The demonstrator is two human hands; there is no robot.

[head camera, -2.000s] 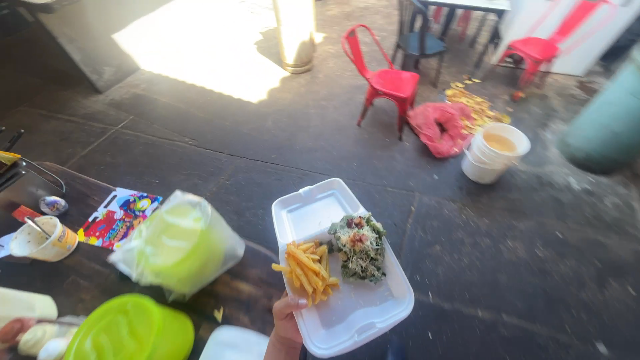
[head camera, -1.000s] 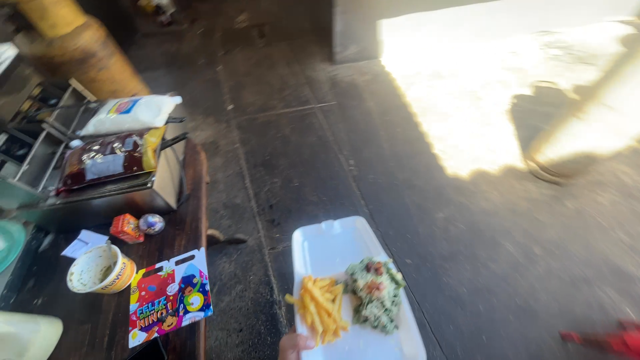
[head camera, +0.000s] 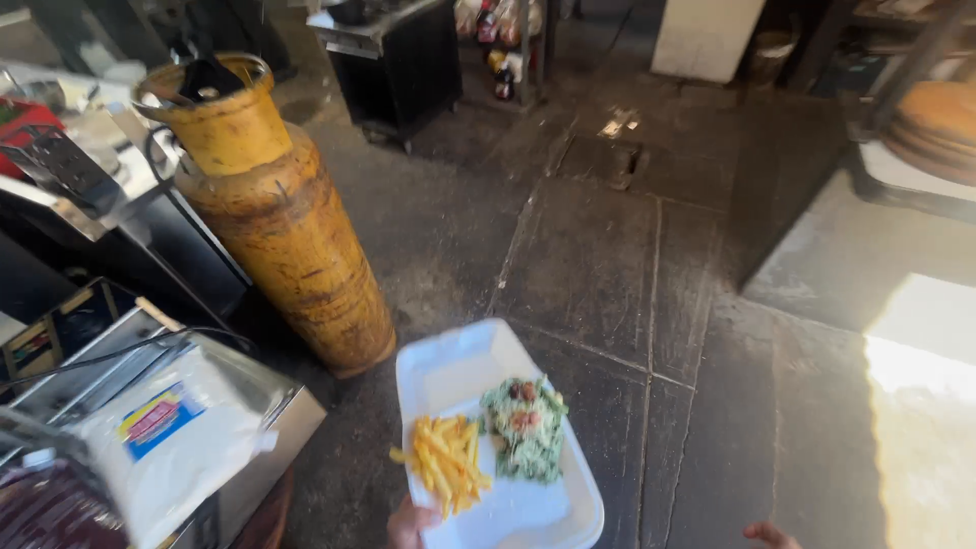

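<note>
My left hand grips the near left edge of a white foam takeout container, its thumb over the rim. French fries lie in a heap on the container's left side, a few poking past the rim. Beside them sits a leafy green salad topped with white shreds and reddish bits. Only the fingertips of my right hand show at the bottom edge, apart from the container; whether that hand holds anything is hidden.
A worn yellow gas cylinder stands ahead on the left. Nearer, a bag of white contents lies on a metal appliance. A dark wheeled stand is farther off. On the right is a pale counter bearing round brown items.
The view has swung far left, from the red chairs and bucket to the gas cylinder. My left hand still carries the container. Fingertips of my right hand have come into view.
</note>
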